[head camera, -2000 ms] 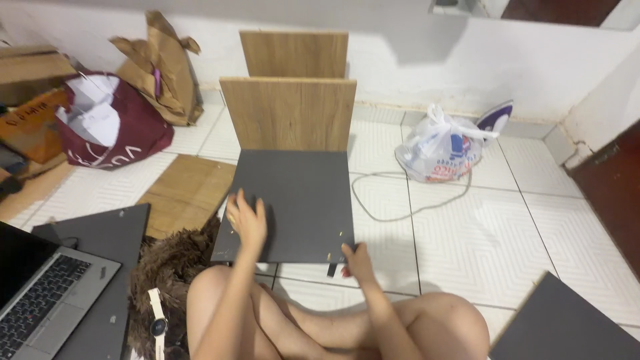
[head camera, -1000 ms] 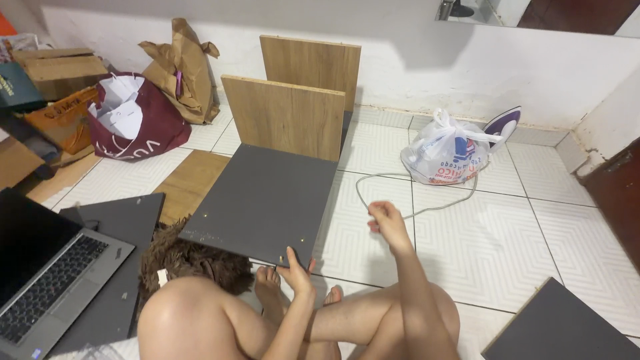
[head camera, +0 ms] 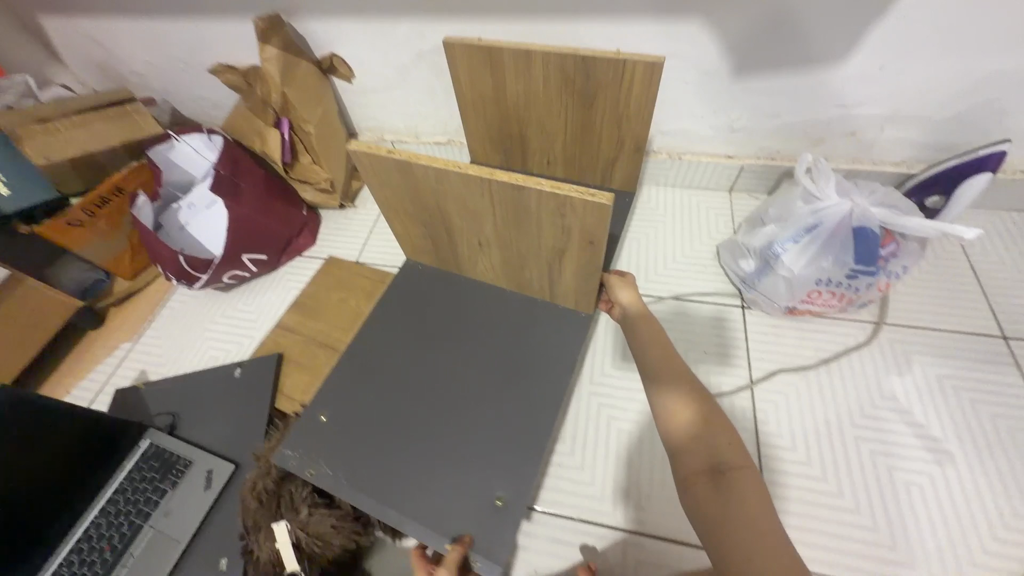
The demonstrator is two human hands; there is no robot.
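A dark grey board [head camera: 448, 400] with small metal fittings lies tilted in front of me, joined or butted to an upright wood-grain panel [head camera: 488, 228]. A second upright wood-grain panel [head camera: 560, 116] stands behind it, nearer the wall. My left hand [head camera: 444, 558] grips the near edge of the grey board at the bottom of the view, its fingers partly cut off by the frame. My right hand [head camera: 619, 296] grips the right edge where the front upright panel meets the grey board; some of its fingertips are hidden.
An open laptop [head camera: 152, 496] rests on another grey panel [head camera: 252, 400] at left, beside brown shaggy fabric [head camera: 296, 512]. A loose wood-grain board [head camera: 332, 320], maroon bag [head camera: 272, 216], brown paper [head camera: 280, 96] and cardboard boxes [head camera: 88, 132] lie beyond. Right: plastic bag [head camera: 824, 248], clothes iron [head camera: 952, 184], cord [head camera: 832, 364].
The grey board and its upright panels have turned, the near end swinging left. My right hand has moved from the floor area at right onto the panel's right edge.
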